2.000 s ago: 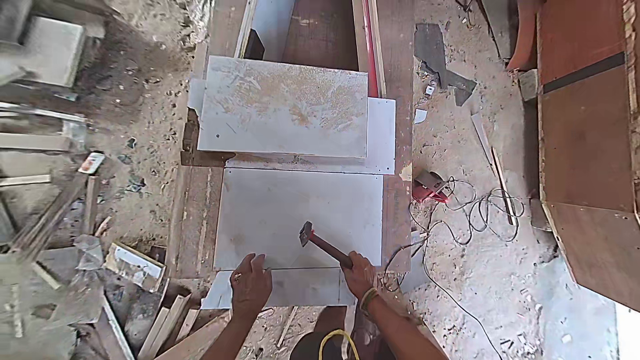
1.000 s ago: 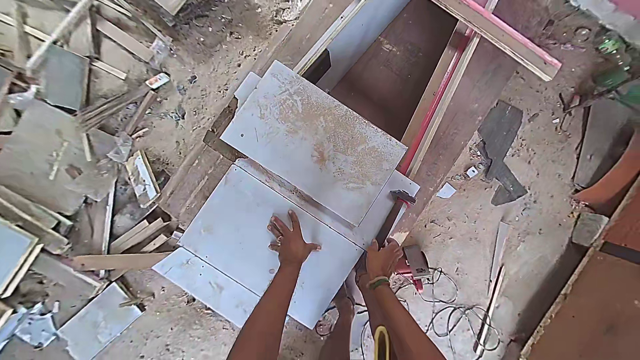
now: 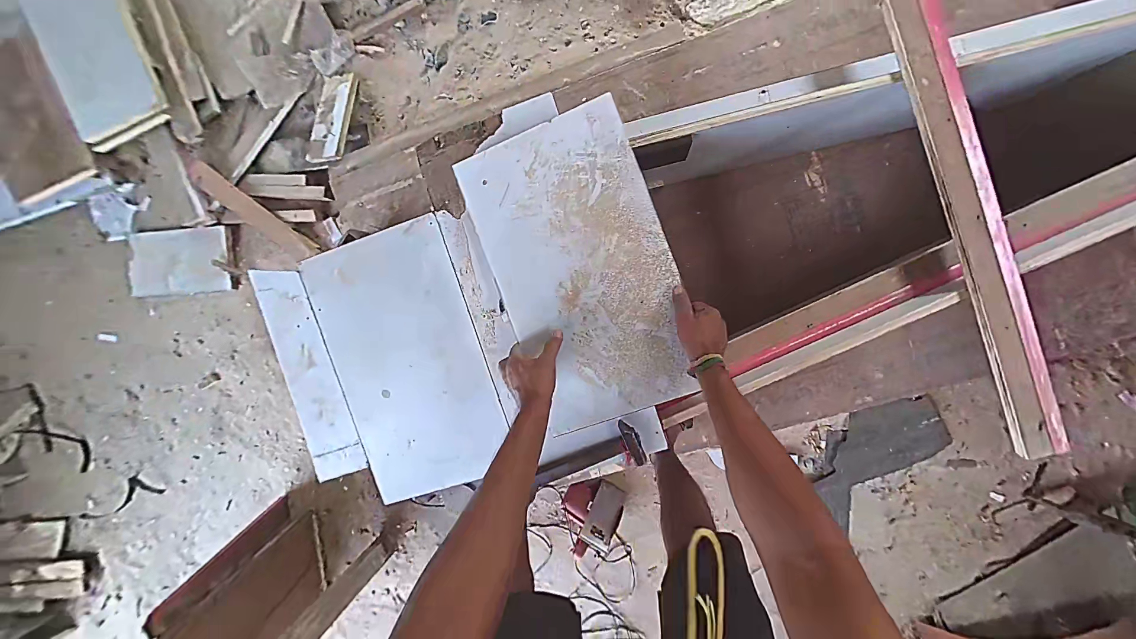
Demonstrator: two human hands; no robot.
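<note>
A white laminated board (image 3: 568, 222) with sawdust-like smears lies tilted across the wooden frame, one edge lifted off the panels below. My left hand (image 3: 532, 368) grips its left long edge, thumb on top. My right hand (image 3: 701, 328), a band at the wrist, holds the opposite long edge near the lower right corner. Left of the board lie a flat white panel (image 3: 399, 355) and a narrower white strip (image 3: 311, 373). A hammer (image 3: 632, 442) rests at the lower edge of the white sheet beneath the board.
The long wooden frame (image 3: 816, 213) runs to the upper right, with a pink-edged wooden bar (image 3: 985, 222) across it. Wood offcuts (image 3: 280, 191) are heaped at upper left. A red tool (image 3: 595, 515) with tangled cord lies on the floor by my legs. An open wooden box (image 3: 275, 577) stands at lower left.
The hammer, in my right hand two seconds ago, now lies near the board's lower corner. Both hands have moved onto the smeared board, and its angle over the panels differs. The view has turned strongly.
</note>
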